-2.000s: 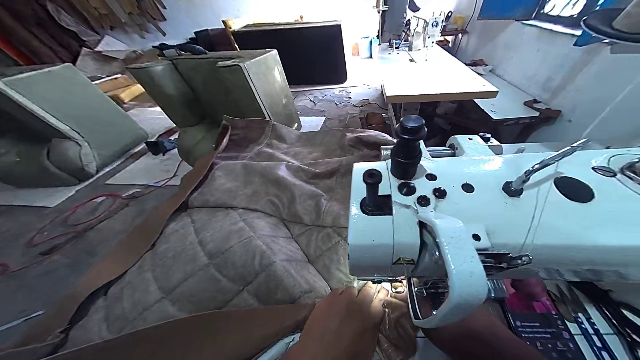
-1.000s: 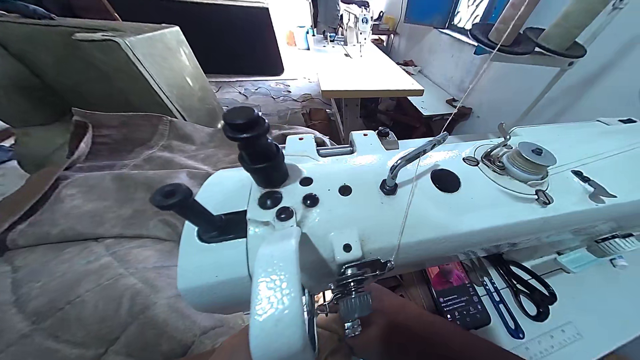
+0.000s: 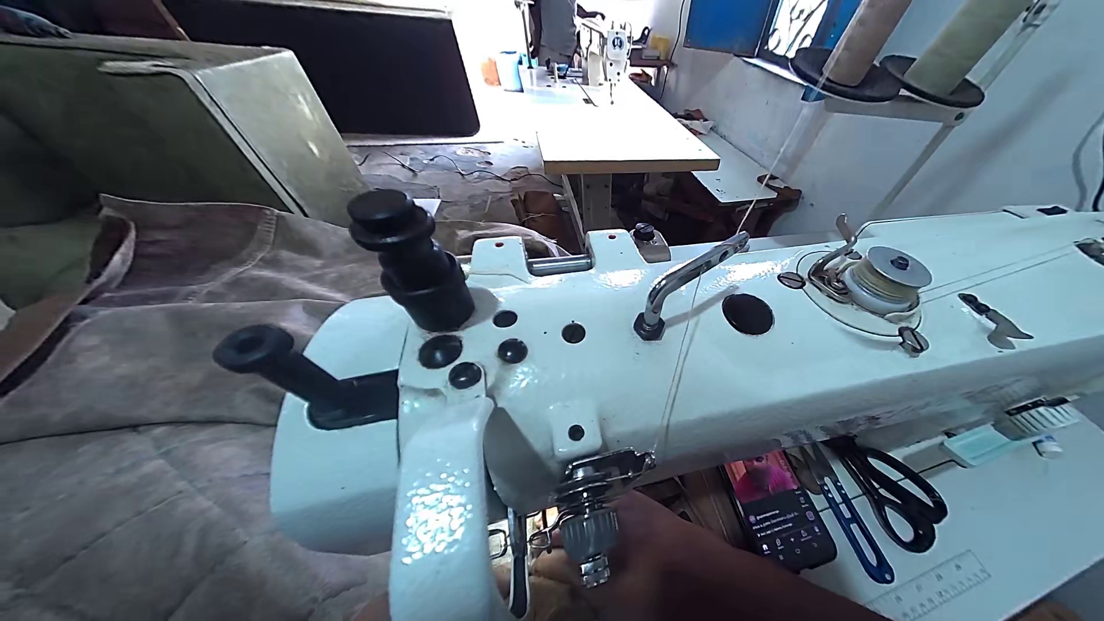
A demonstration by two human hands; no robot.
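Note:
A white industrial sewing machine (image 3: 535,388) fills the middle of the head view, with a black knob post, a metal thread guide and a thread tension assembly (image 3: 591,517). Quilted grey-brown leather or suede (image 3: 129,509) spreads to its left and behind it. My right hand (image 3: 634,539) is low behind the tension assembly, near the needle area; its fingers are mostly hidden by the machine head. Of my left hand (image 3: 373,609) only a sliver shows at the bottom edge, beside the leather. What either hand grips is hidden.
Right of the machine lie a smartphone (image 3: 780,517), a blue cutter (image 3: 854,526), black-handled scissors (image 3: 897,496) and a clear ruler (image 3: 931,586). Thread cones (image 3: 966,43) stand above. Behind are a green upholstered piece (image 3: 259,112) and another sewing table (image 3: 630,155).
The view has moved in over the machine and to the right. My left hand, seen on the leather near the presser foot two seconds ago, is now almost out of view.

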